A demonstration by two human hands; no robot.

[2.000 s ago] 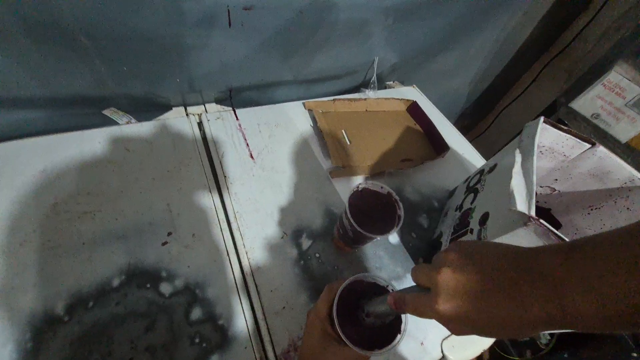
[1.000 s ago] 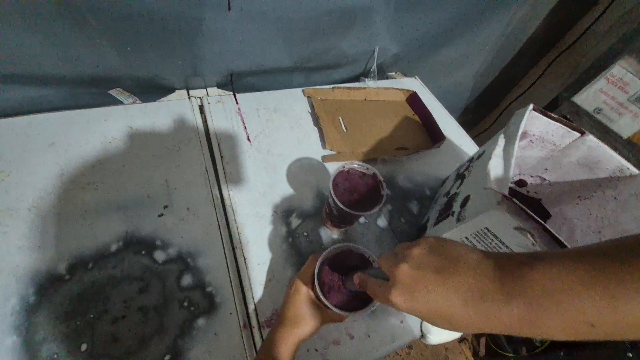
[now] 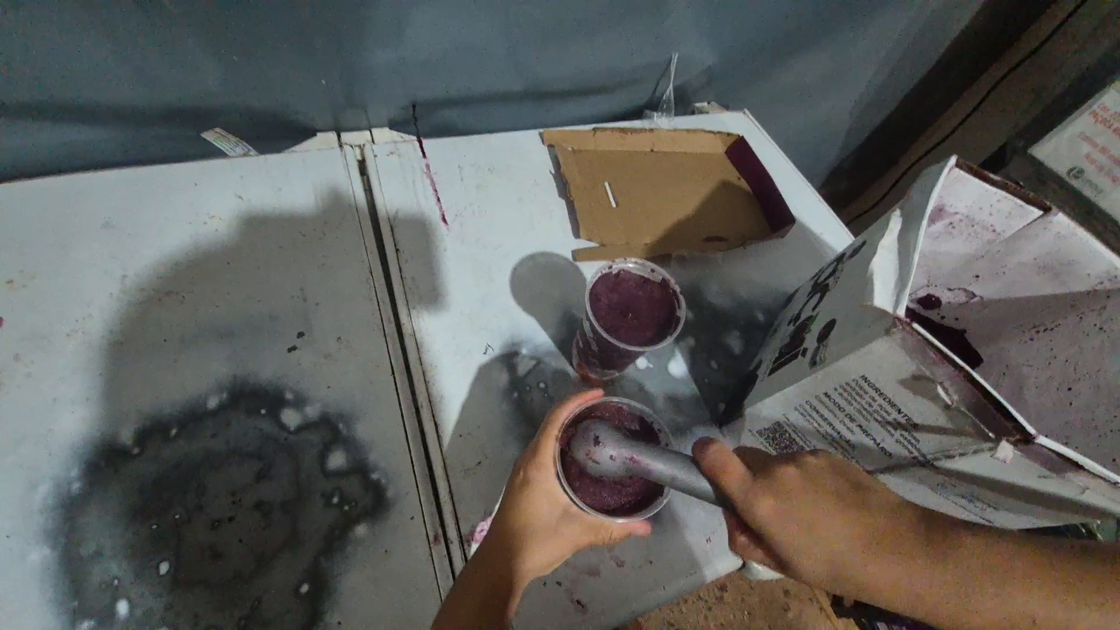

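Observation:
My left hand (image 3: 547, 503) is wrapped around a clear plastic cup (image 3: 604, 507) holding a dark purple frozen mass, probably açaí. In my right hand (image 3: 779, 507) is the handle of a grey metal scoop (image 3: 647, 459); its rounded head lies inside the cup's mouth, on the purple mass. Just beyond stands a second clear cup (image 3: 634, 306), filled nearly to the rim with the same purple stuff, on the white lid.
A shallow cardboard tray (image 3: 656, 192) lies at the back of the white freezer-like top (image 3: 490, 201). To the right, a large open carton (image 3: 840, 420) has purple stains inside. A dark seam (image 3: 394, 324) divides the top, and a dark blotch (image 3: 227, 499) marks its left part.
The scoop's head, deeper in the cup before, now shows on top of the purple mass. My left hand still holds the cup. The second cup has stayed beyond it.

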